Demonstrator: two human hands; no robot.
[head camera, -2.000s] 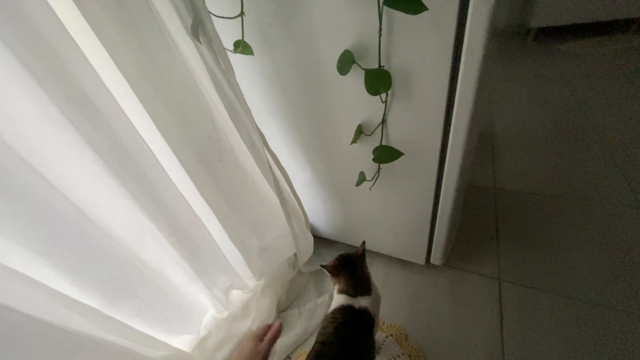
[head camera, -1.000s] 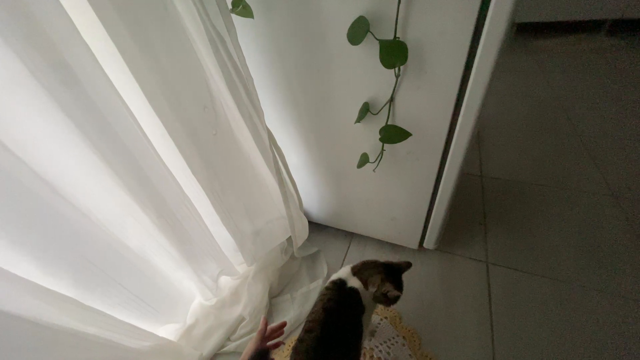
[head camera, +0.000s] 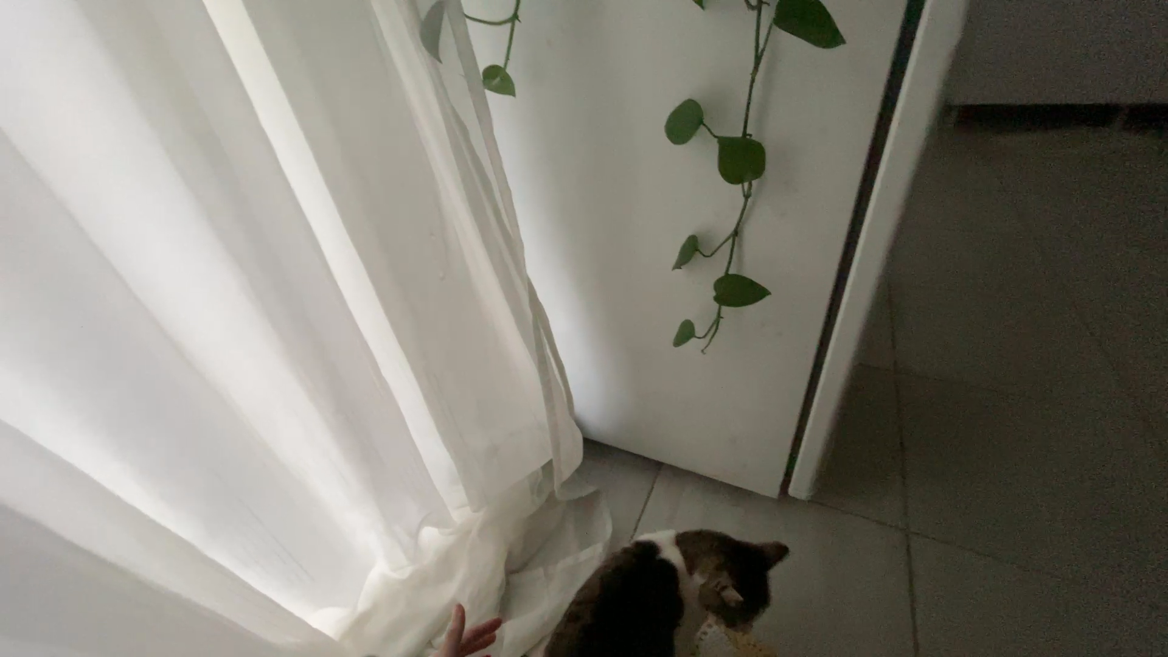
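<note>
At the bottom edge, left of centre, part of my left hand (head camera: 467, 633) shows with its fingers apart and nothing in them. Just behind it the hem of a white sheer curtain (head camera: 429, 584) lies bunched on the floor. Right of the hand is a dark tabby and white cat (head camera: 639, 593), its head lowered and turned to the right. Under the cat's head a bit of a cream and yellow crocheted mat (head camera: 730, 639) shows; the cat hides part of it. My right hand is out of view.
A white cabinet or appliance (head camera: 639, 365) stands behind the cat. Trailing vines with green leaves (head camera: 741, 161) hang in front of it. Grey floor tiles (head camera: 1004, 456) extend to the right. The curtain fills the left side.
The cat's head, facing away two seconds ago, has turned right and then lowered toward the mat. My left hand stays near the curtain hem, its fingers now spread.
</note>
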